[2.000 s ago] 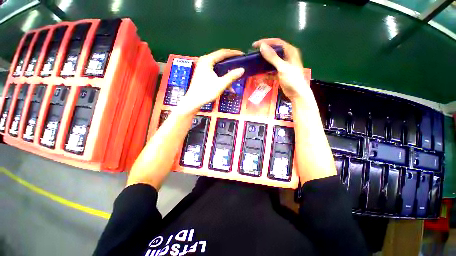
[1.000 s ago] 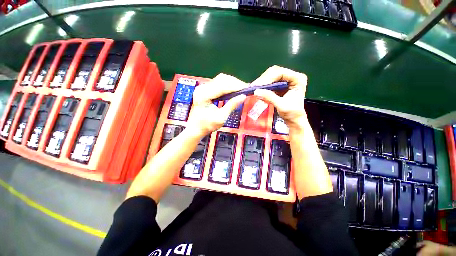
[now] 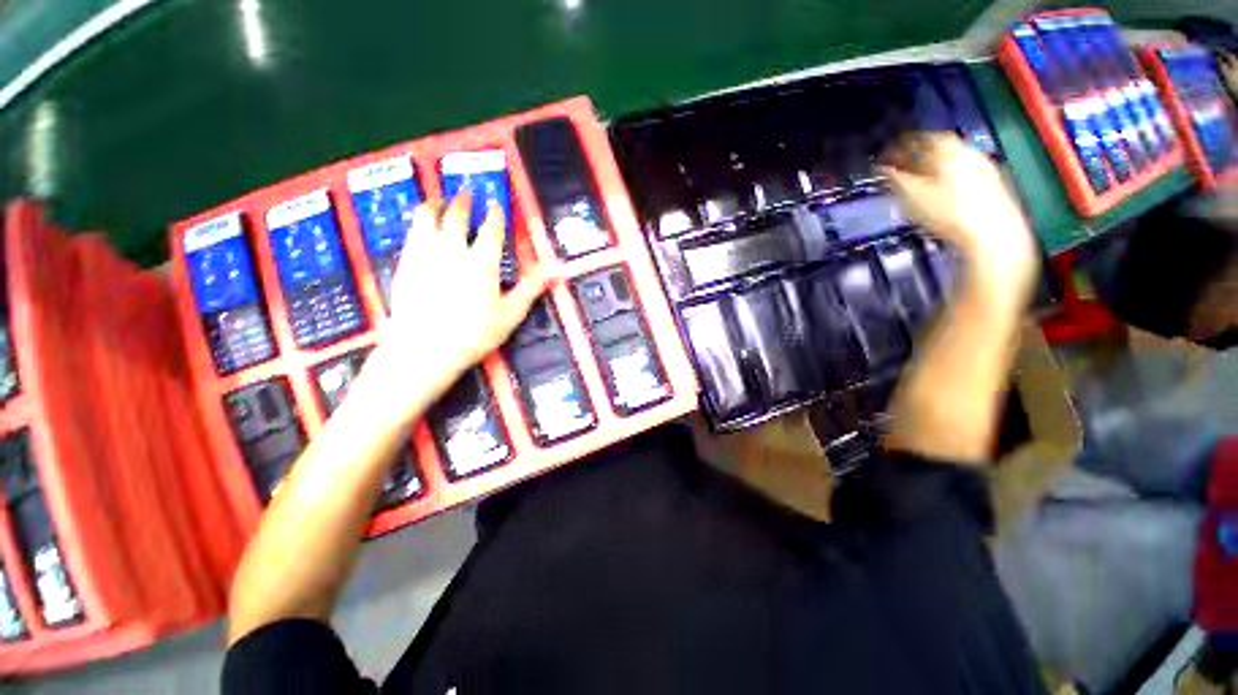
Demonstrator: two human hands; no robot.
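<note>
My left hand (image 3: 455,292) is over the red tray (image 3: 407,141), fingers spread at a keypad phone (image 3: 475,174) lying screen up in the fourth top slot. More screen-up phones (image 3: 310,265) lie to its left. A phone without cover (image 3: 564,183) lies in the top right slot, and several open-backed phones (image 3: 550,373) fill the bottom row, some partly hidden by my left arm. My right hand (image 3: 950,204) is blurred over the right part of the black blister tray (image 3: 760,211), near dark blue back covers (image 3: 862,217); whether it holds one is unclear.
Stacked red trays (image 3: 129,435) stand at the left. Two more red trays with phones (image 3: 1100,122) are at the upper right. An open cardboard box (image 3: 1045,407) is below the black tray. Another person's head (image 3: 1181,278) shows at the right edge.
The view has turned right. My hands have separated: the left is at the red tray, the right over the black tray. The slot that showed a label now holds a screen-up phone.
</note>
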